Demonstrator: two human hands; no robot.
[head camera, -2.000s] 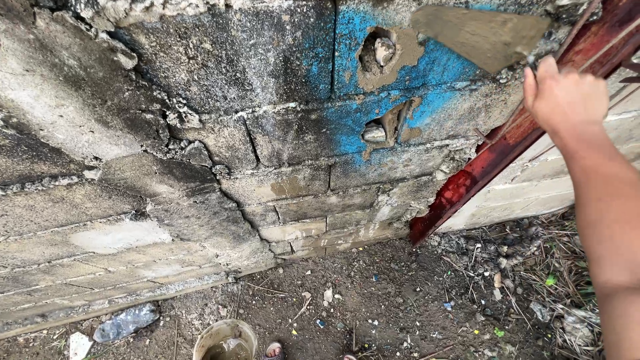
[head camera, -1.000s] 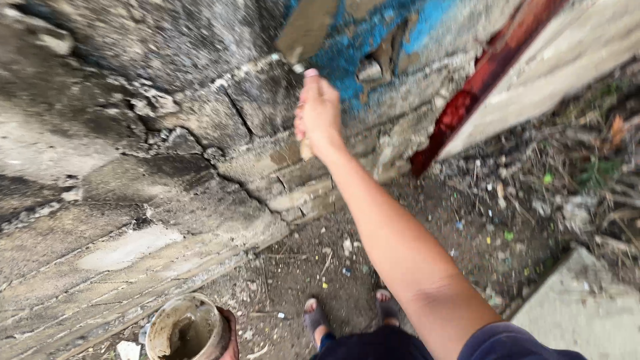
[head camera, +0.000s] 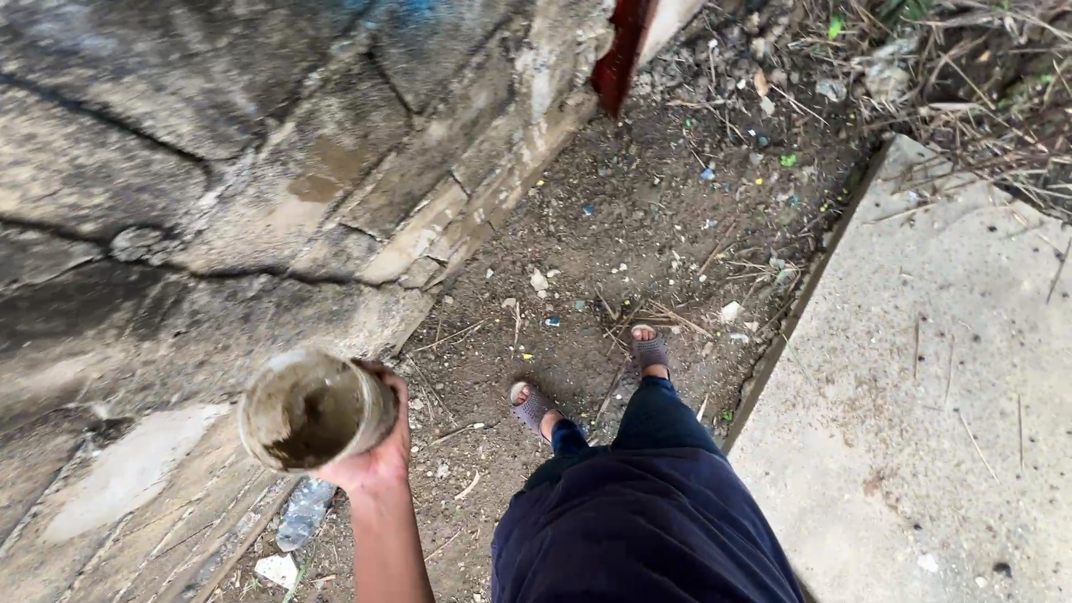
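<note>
My left hand (head camera: 381, 440) grips a round, translucent tub (head camera: 314, 410) from its right side and underneath. Wet grey-brown mortar coats the inside of the tub, with a darker hollow in the middle. The tub is held in front of the lower part of a cracked concrete block wall (head camera: 226, 310). A damp brown patch (head camera: 322, 172) marks the wall above it, and a pale smooth patch (head camera: 134, 469) lies to its lower left. My right hand is out of view, and so is the trowel seen earlier.
A red-painted metal post (head camera: 621, 54) stands at the wall's far end. Dirt ground (head camera: 636, 218) with stones and twigs runs between the wall and a concrete slab (head camera: 930, 368) at right. A crushed plastic bottle (head camera: 305, 511) lies below the tub. Dry brush (head camera: 997, 84) fills the upper right.
My right hand, which held a trowel at the blue-painted part of the wall, has left the view. The tub in my left hand now shows more fully. The view has swung down towards my feet.
</note>
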